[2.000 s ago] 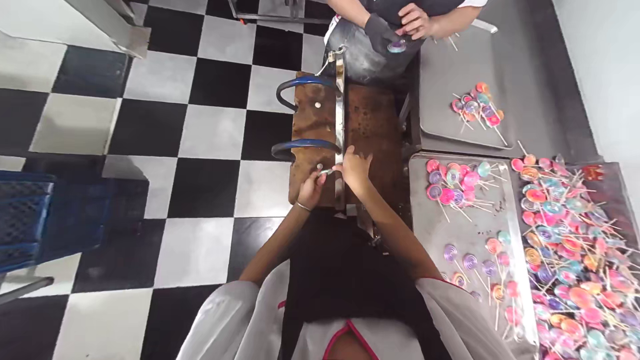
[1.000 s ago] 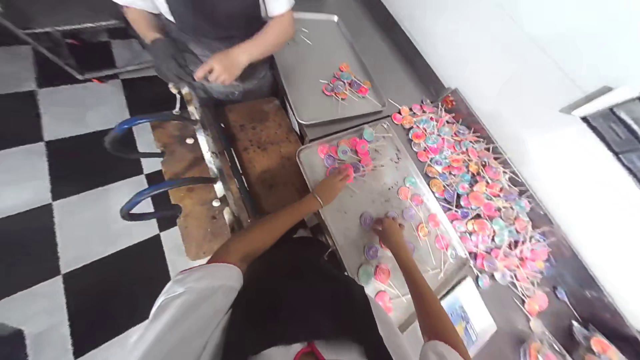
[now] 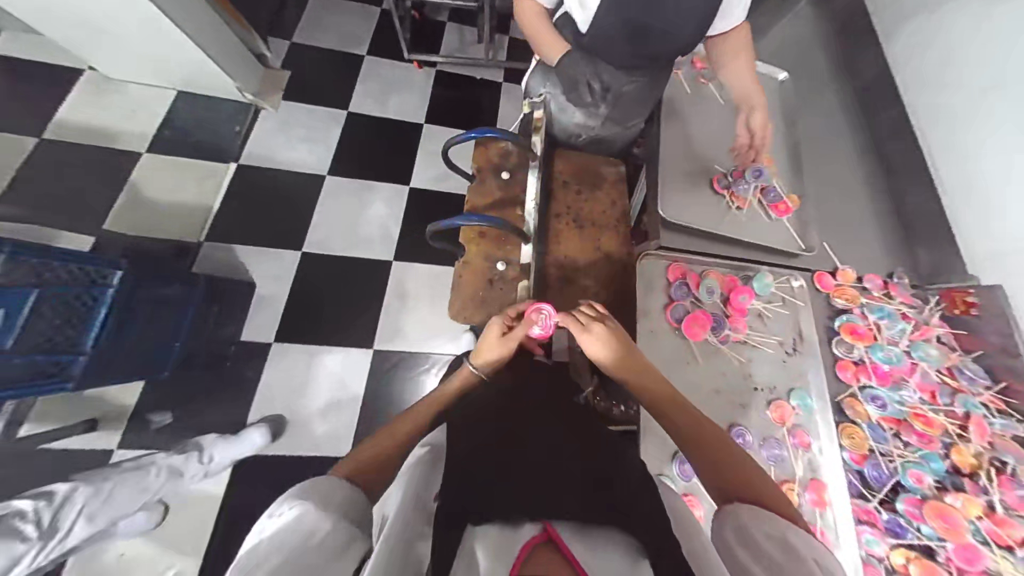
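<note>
A pink swirl lollipop (image 3: 542, 320) is between my two hands, in front of the near end of the wooden bench. My left hand (image 3: 500, 340) grips the candy disc by its left edge. My right hand (image 3: 600, 338) pinches it at the right, where the stick would be; most of the stick is hidden by the fingers. To my right, a metal baking tray (image 3: 652, 352) bears a cluster of swirl lollipops (image 3: 720, 308) at its far end and more lollipops (image 3: 774, 450) at its near end, partly behind my right forearm.
A wooden bench (image 3: 588, 216) has a metal bar (image 3: 534, 184) and blue curved handles (image 3: 480, 220). Across it, a co-worker reaches over another tray (image 3: 688, 136). Many lollipops (image 3: 912, 416) lie heaped at the far right. Blue crates (image 3: 56, 312) stand left; another person's legs (image 3: 160, 480) show lower left.
Both my hands have moved from the lollipop tray back to the bench, now with a pink lollipop. The co-worker's bare hand has moved onto the far tray's lollipops. The view has swung left.
</note>
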